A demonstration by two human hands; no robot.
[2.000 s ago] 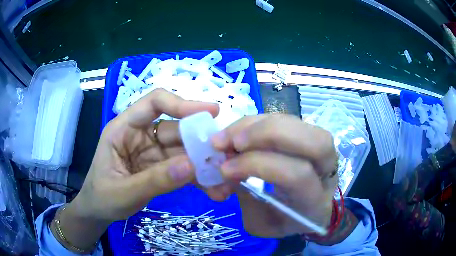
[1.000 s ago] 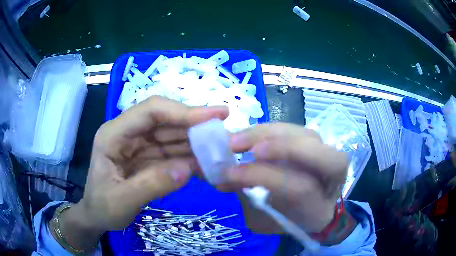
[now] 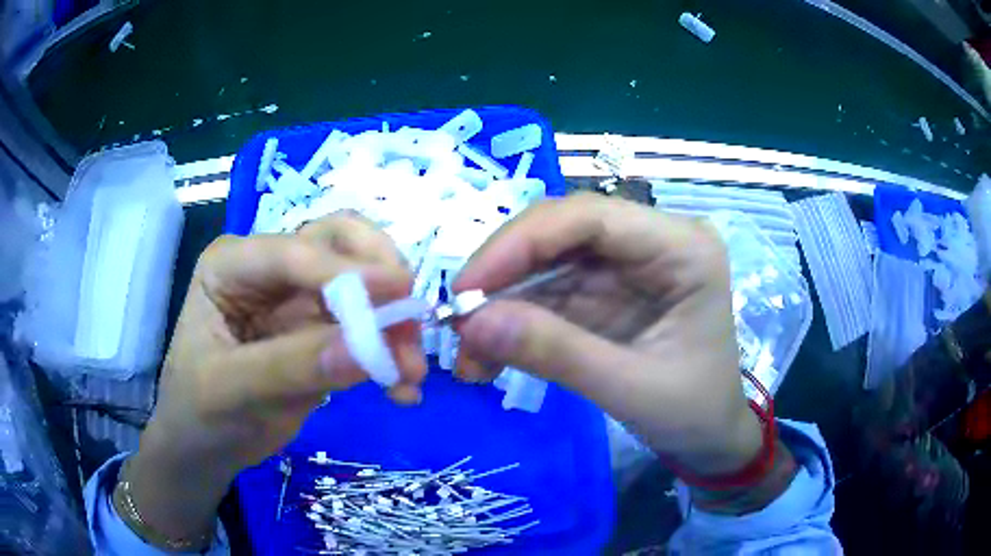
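Observation:
My left hand (image 3: 288, 326) holds a white plastic piece (image 3: 359, 328) by its oblong plate, with its short stem pointing right. My right hand (image 3: 609, 326) pinches a thin metal pin (image 3: 527, 285) near its small white collar (image 3: 468, 302). The pin's collar end meets or nearly meets the stem tip between my hands; whether they touch is hard to tell. Below and behind my hands is the blue tray (image 3: 435, 429). White pieces (image 3: 375, 179) are heaped in its far part, and metal pins with white collars (image 3: 413, 505) lie loose in its near part.
A clear plastic box (image 3: 128, 255) stands at left. The green conveyor belt (image 3: 359, 65) runs beyond, with a few white parts on it. Right of the tray lie a clear bag (image 3: 766, 293) and ribbed white strips (image 3: 831, 277). A second blue tray (image 3: 893, 223) and a person's sleeve are far right.
The white piece has turned from face-on to edge-on and moved left in my left hand. My right hand has let go of it and brought the pin up to its stem. Belt parts have shifted right.

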